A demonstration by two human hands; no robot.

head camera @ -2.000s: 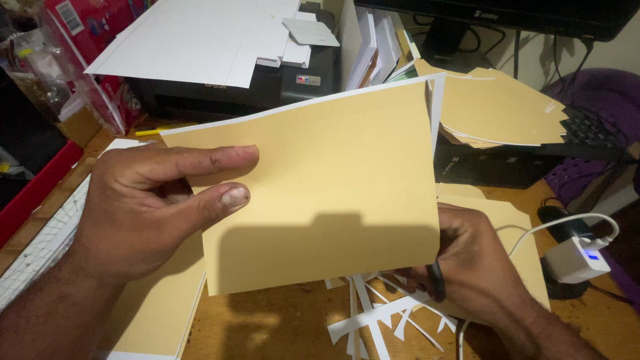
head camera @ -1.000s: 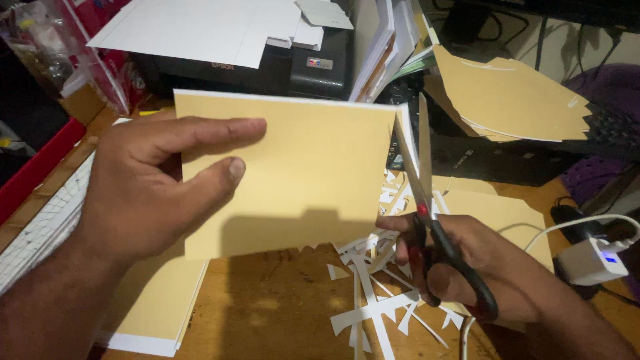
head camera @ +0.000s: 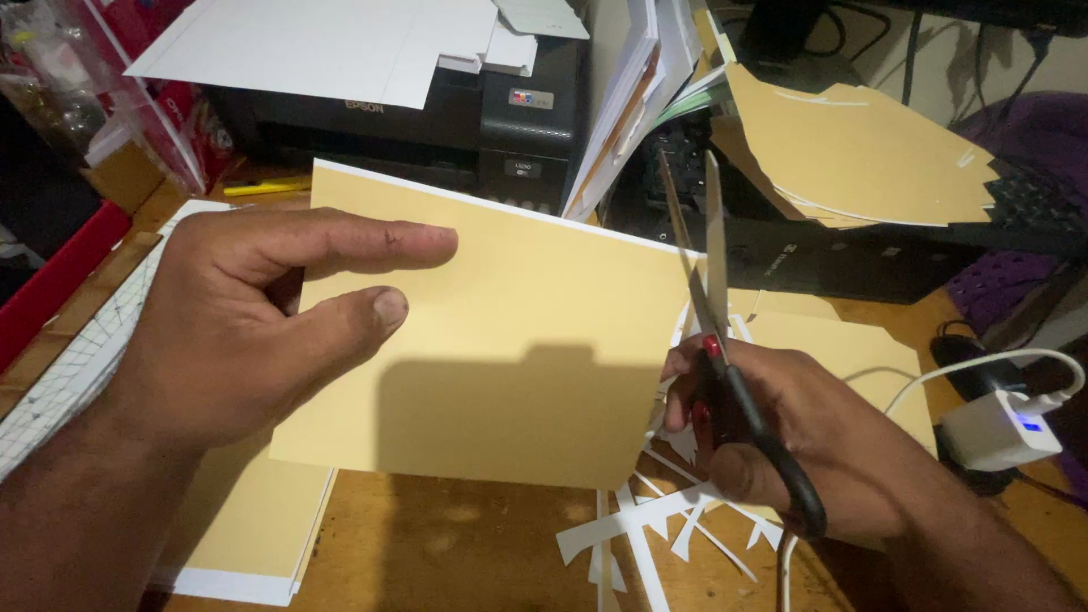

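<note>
My left hand (head camera: 255, 314) grips the left side of a tan paper sheet (head camera: 510, 314) with a white strip along its top edge. Black-handled scissors (head camera: 722, 365) are in my right hand (head camera: 790, 425), beside the sheet's right edge. Their blades point up and stand slightly apart near the top right corner. Cut white paper strips (head camera: 637, 527) lie scattered on the wooden table below. Under my left forearm is a stack of tan sheets (head camera: 246, 518) with white lower edges.
A black Epson printer (head camera: 357, 119) bearing white paper (head camera: 323, 42) stands behind. Tan cut pieces (head camera: 858, 153) rest on a black box (head camera: 841, 263) at the back right. A white charger (head camera: 994, 433) with a cable sits at the right, more tan paper (head camera: 875, 348) nearby.
The scissors, mostly hidden behind the sheet two seconds ago, are now in plain view. The narrow strip along the sheet's right edge a second ago no longer shows there. The sheet has tilted, its right side lower.
</note>
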